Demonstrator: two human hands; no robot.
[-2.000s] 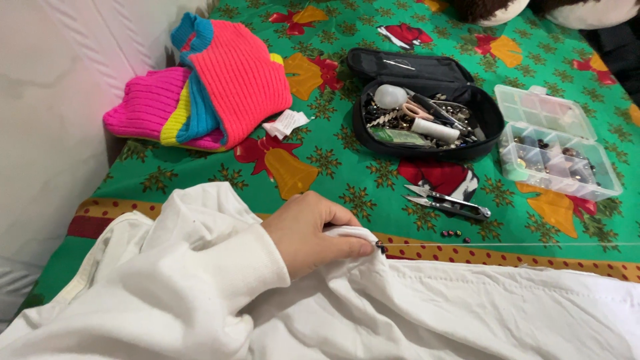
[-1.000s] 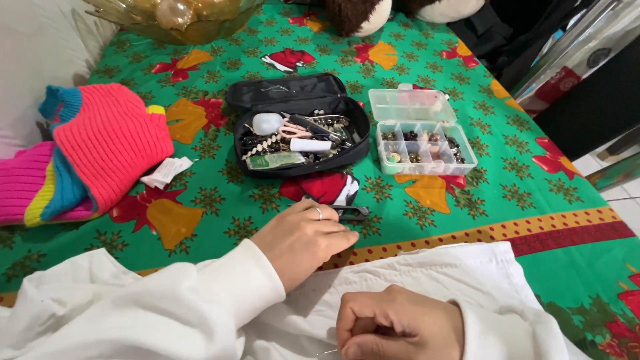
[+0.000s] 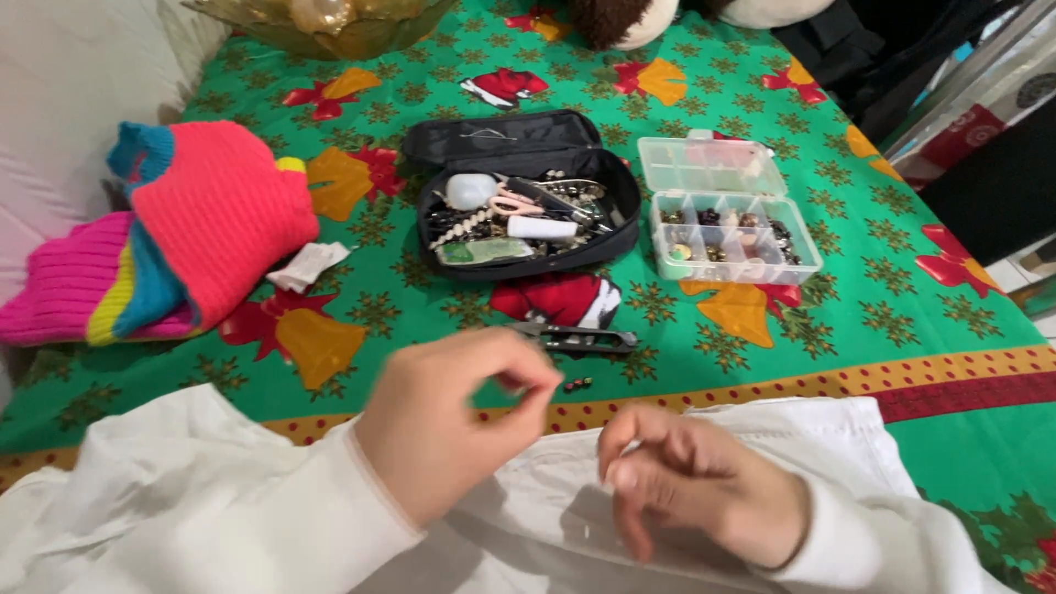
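Observation:
White fabric (image 3: 528, 528) lies along the near table edge, under both hands. My left hand (image 3: 462, 421) is raised over it, blurred, with thumb and index fingertips pinched together; whether something tiny is between them cannot be told. To its right, my right hand (image 3: 701, 487) has its fingers curled and its thumb near the index finger; any needle or thread there is too fine to make out. Thread snips (image 3: 577, 337) lie just beyond the left hand, and several small dark beads (image 3: 579, 384) sit on the cloth between the snips and the fabric.
Beyond the hands stand an unzipped black case (image 3: 528, 264) of scissors and trinkets and a clear compartment box (image 3: 738, 272) of beads, its lid raised. Folded knitwear (image 3: 223, 214) with a white tag (image 3: 309, 266) lies left. A gold glass bowl (image 3: 330, 41) and plush toys (image 3: 627, 25) are behind.
My left hand has lifted back from the snips and now pinches in the air. My right hand has shifted right with its fingers less closed. Two seconds ago the left hand gripped the white fabric.

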